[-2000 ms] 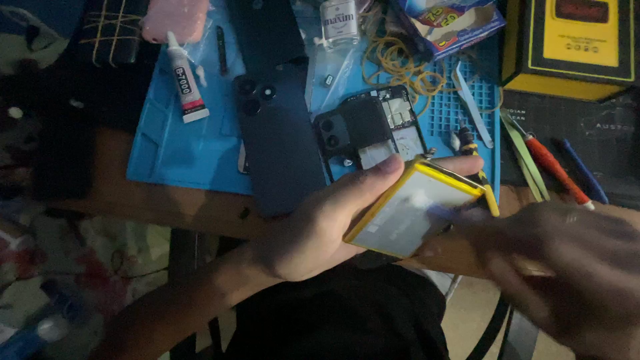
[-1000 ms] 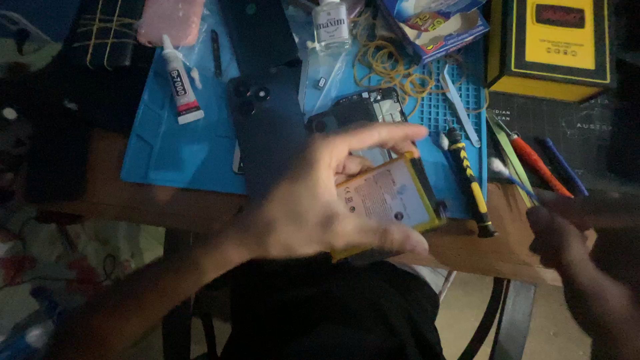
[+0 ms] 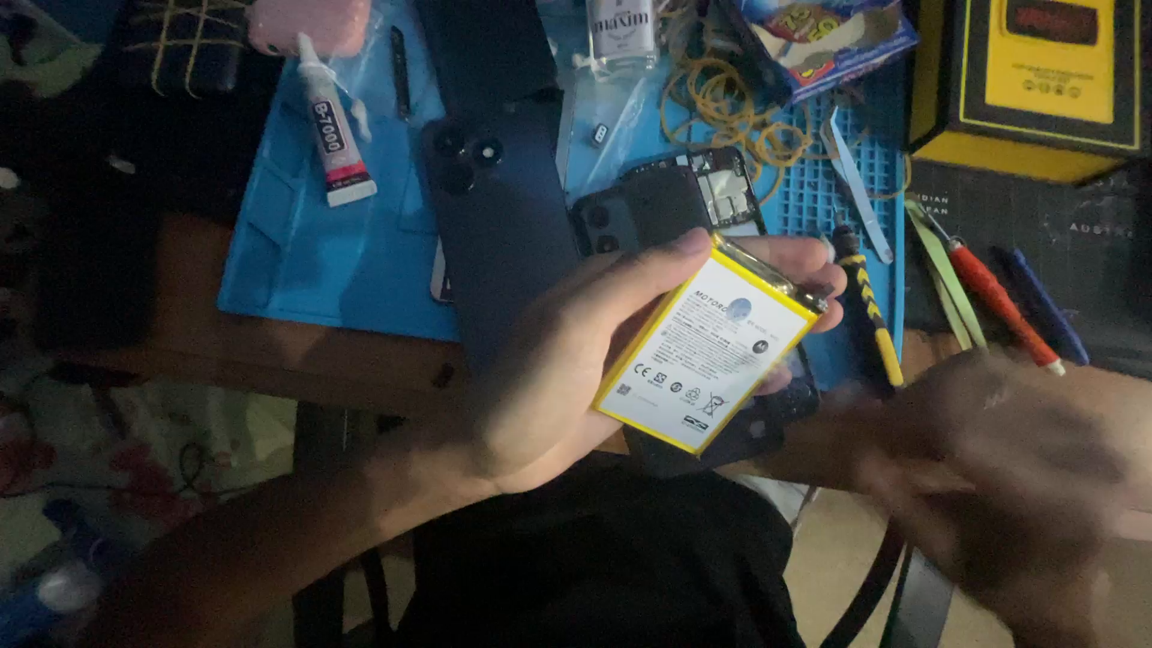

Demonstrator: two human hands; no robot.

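Observation:
My left hand (image 3: 576,360) holds a Motorola phone battery (image 3: 706,351) by its edges, the printed white face up and its yellow border showing. Behind the battery lies an opened phone (image 3: 729,198) with its inner board exposed, partly hidden by my fingers. To the left, a dark blue phone back cover (image 3: 504,234) with camera rings rests on the blue repair mat (image 3: 297,288). My right hand (image 3: 999,450) is a blur at the lower right, over the table edge; whether it holds anything cannot be made out.
A B-7000 glue tube (image 3: 333,135), a clear bottle (image 3: 621,31), rubber bands (image 3: 720,99) and tweezers (image 3: 859,184) lie on the mat. A yellow-black screwdriver (image 3: 871,310), a red tool (image 3: 1003,301), a blue tool (image 3: 1044,301) and a yellow box (image 3: 1035,72) are at right.
The left hand has changed its hold on the battery, which now lies with its printed face more fully in view. The blue-tipped swab seen in my right hand earlier cannot be made out now.

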